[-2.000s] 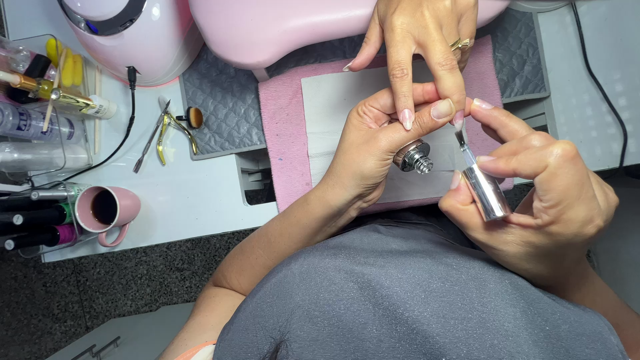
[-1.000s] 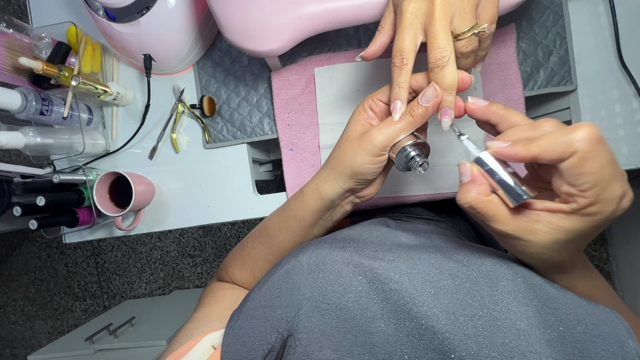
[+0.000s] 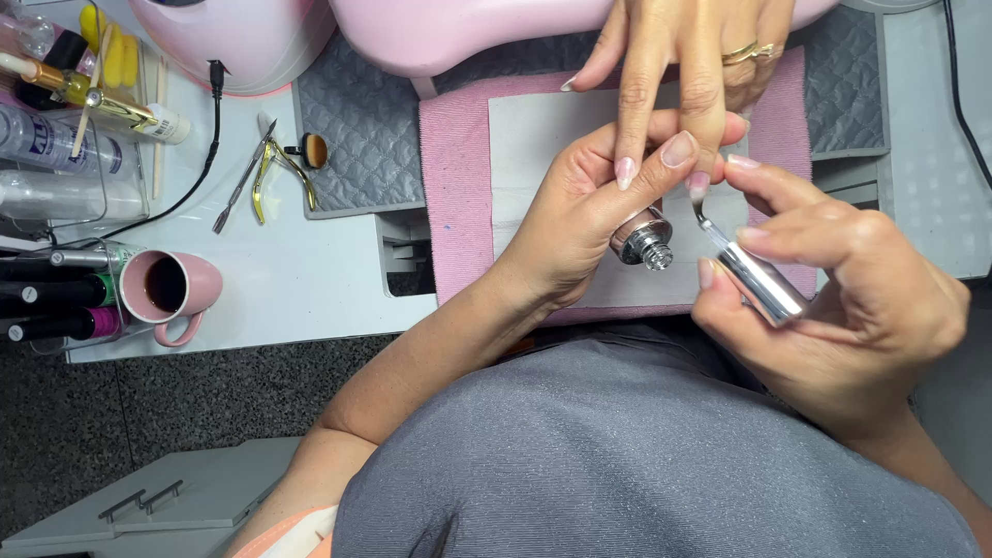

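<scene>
My left hand (image 3: 589,201) holds an uncapped nail polish bottle (image 3: 642,236) in its palm, the threaded neck pointing down and to the right. Its thumb and fingers also clasp a finger of another person's hand (image 3: 690,70), which reaches in from the top and wears gold rings (image 3: 748,53). In my right hand (image 3: 845,287) is the silver cap (image 3: 763,285) of a polish brush, pinched between thumb and fingers. The brush tip (image 3: 699,208) touches the nail (image 3: 698,183) of the clasped finger. My right index fingertip rests close beside that finger.
Under the hands lie a white paper towel (image 3: 535,155) and a pink towel (image 3: 457,225). A pink lamp (image 3: 465,31) stands behind. To the left are cuticle nippers (image 3: 267,182), a metal pusher (image 3: 240,186), a small oval brush (image 3: 314,150), a pink mug (image 3: 205,285) of dark liquid and several bottles (image 3: 62,139).
The silver cap and brush have tilted in my right hand, and the brush tip has shifted on the nail. My left hand keeps its hold on the finger and bottle. The view has shifted somewhat.
</scene>
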